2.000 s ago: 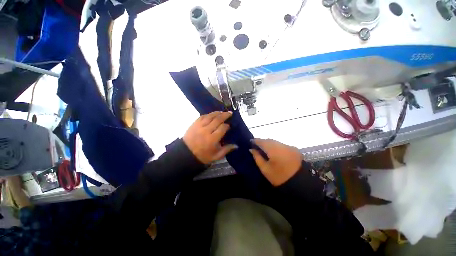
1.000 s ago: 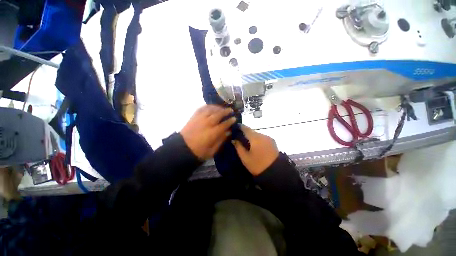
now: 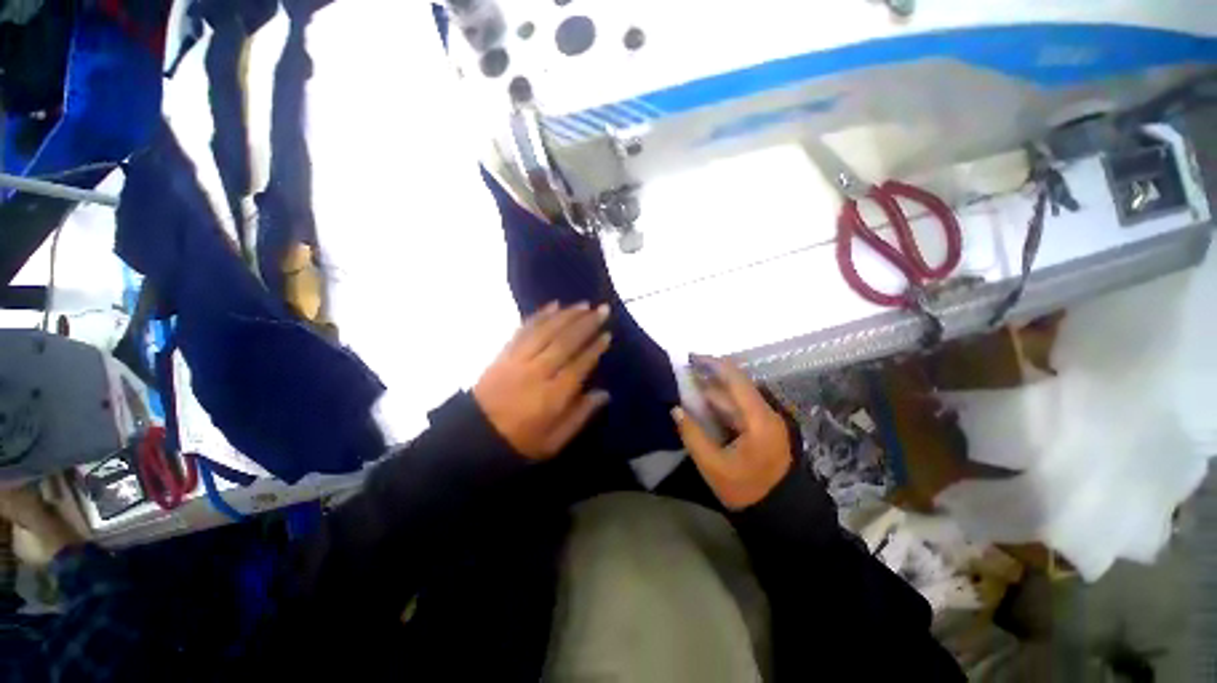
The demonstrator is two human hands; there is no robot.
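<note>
A navy cut piece [image 3: 567,274] lies on the white table, running from the presser foot [image 3: 577,214] of the sewing machine [image 3: 761,114] down to the table's front edge. My left hand [image 3: 545,380] lies on it with the fingers spread, pressing it below the needle area. My right hand [image 3: 731,434] is at the piece's right edge, fingers curled around a small white piece [image 3: 697,400]; whether this is part of the navy piece is unclear. Another white corner [image 3: 655,466] shows under the navy piece at the table edge.
Red-handled scissors [image 3: 897,247] lie under the machine arm. A navy panel stack [image 3: 254,347] and narrow dark strips [image 3: 284,174] lie at left. More red handles [image 3: 163,467] are at far left by a neighbouring machine [image 3: 60,400]. White sheets [image 3: 1108,427] are heaped at right.
The navy piece now lies wider and flatter below the presser foot. My left hand has flattened on it. My right hand has moved right, away from my left, with white material showing at its fingers.
</note>
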